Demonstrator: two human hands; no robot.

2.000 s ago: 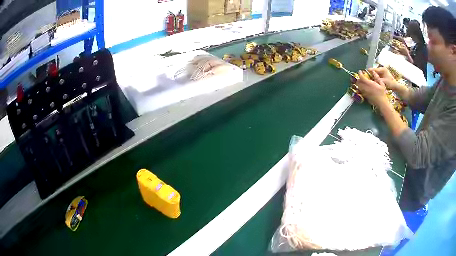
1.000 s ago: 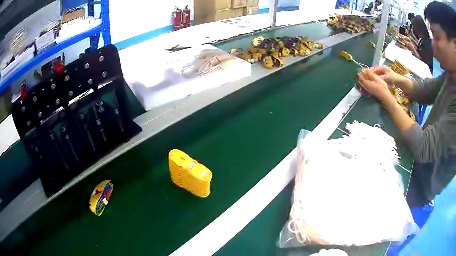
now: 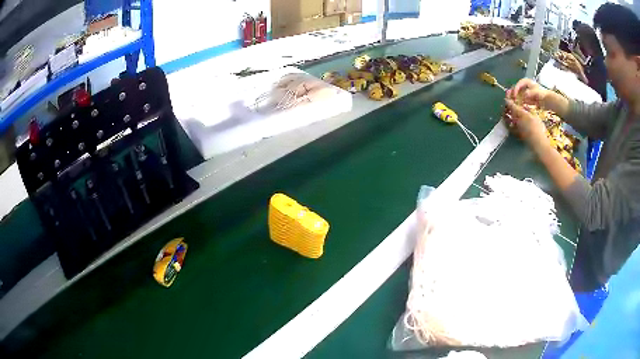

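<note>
Neither of my hands is in the picture. A yellow cover stack [image 3: 298,226] with ribbed sides stands on the green conveyor belt [image 3: 379,168] in front of me. A yellow half-moon housing [image 3: 170,262] with blue and red marks lies on the belt to its left. Farther along, a yellow unit [image 3: 444,112] with a white cord lies on the belt near the metal rail.
A clear bag of white cords [image 3: 484,280] lies right of the rail [image 3: 351,284]. A black tool rack [image 3: 105,168] stands at the left. A white tray [image 3: 281,105] and heaped units [image 3: 393,73] lie beyond. A person [image 3: 596,168] works at the right.
The cover stack and the half-moon housing have moved right and away along the belt. A yellow unit with a cord now lies on the belt near the other person's hands.
</note>
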